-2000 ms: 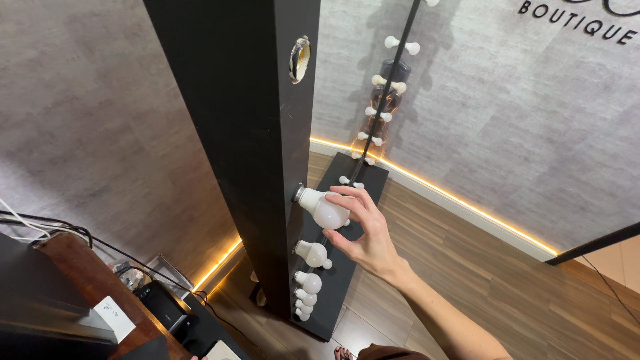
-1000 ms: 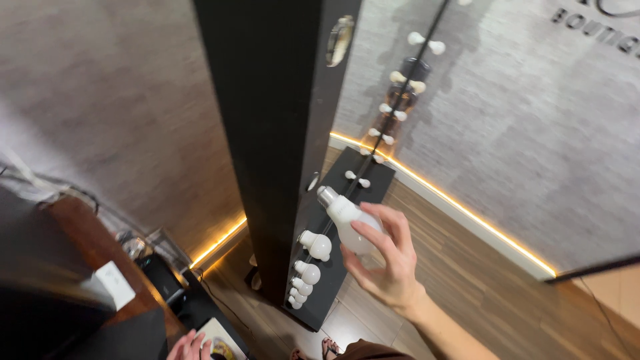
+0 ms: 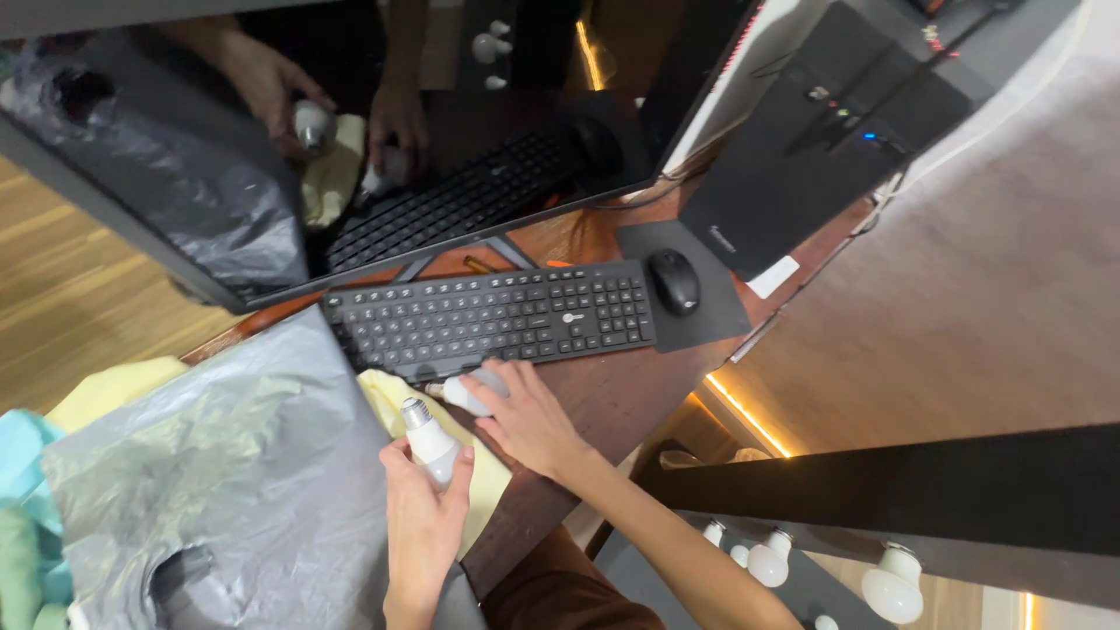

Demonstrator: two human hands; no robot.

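My left hand (image 3: 426, 503) holds a white LED light bulb (image 3: 433, 444) between thumb and fingers, its metal screw base pointing up. To its right, my right hand (image 3: 529, 416) grips a second white bulb (image 3: 472, 391) lying at the near edge of the keyboard (image 3: 490, 319), base toward the left. A yellow cloth (image 3: 477, 477) lies beneath and beside the hands on the wooden desk (image 3: 604, 394). Left of them spreads a grey plastic bag (image 3: 227, 455) with a cut-out handle. Both hands are mirrored in the dark monitor screen (image 3: 525, 105).
A black mouse (image 3: 674, 280) rests on a dark mouse pad (image 3: 717, 324), beside a black computer case (image 3: 822, 140). At the lower right, a black frame (image 3: 945, 499) carries white bulbs (image 3: 892, 584). Blue-green material (image 3: 31, 472) lies at the far left.
The view has swung from the black frame to the desk. My right hand held a bulb at the frame, then away from its socket; now it grips a bulb by the keyboard.
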